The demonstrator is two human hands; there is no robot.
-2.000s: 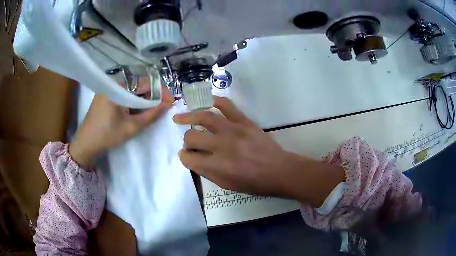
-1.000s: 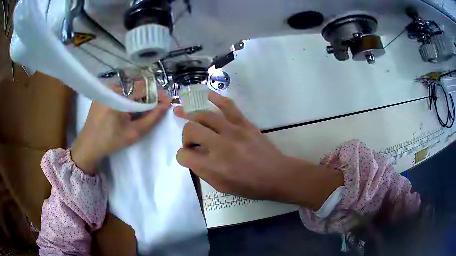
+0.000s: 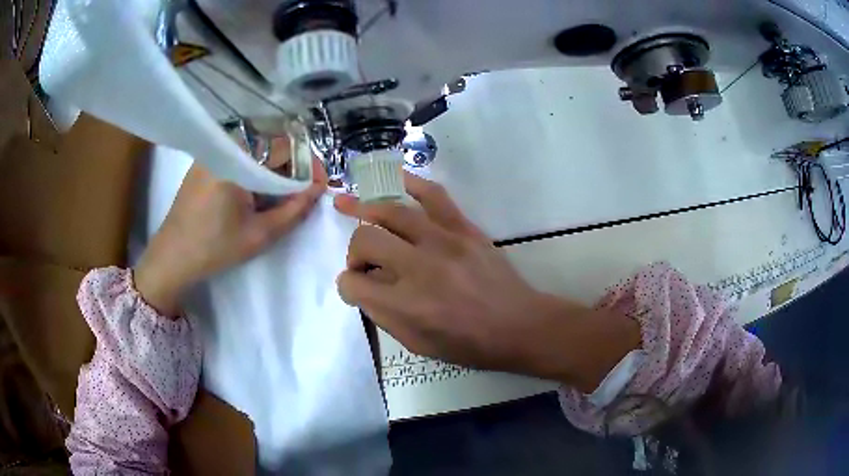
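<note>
The white backing of a bag panel (image 3: 279, 325) runs from the machine's needle area down past the table's front edge. My left hand (image 3: 228, 218) lies on the panel's left part, its fingertips pinching the panel edge beside the presser foot, partly behind the machine's white guard. My right hand (image 3: 447, 274) is on the panel's right edge, its index fingertip close to the needle area and its other fingers curled. The tension knob (image 3: 379, 177) hides part of the right fingertips. The needle and the seam itself are mostly hidden.
The white sewing machine head (image 3: 503, 37) spans the top, with a metal bobbin winder (image 3: 666, 70) at right. Brown bag material (image 3: 56, 214) lies at left. A black looped cord (image 3: 821, 200) and a yellowish item are at the table's right. A ruler scale runs along the front edge.
The view has shifted slightly, so the machine head shows a little farther right. Both hands stay at the needle area with only small finger shifts.
</note>
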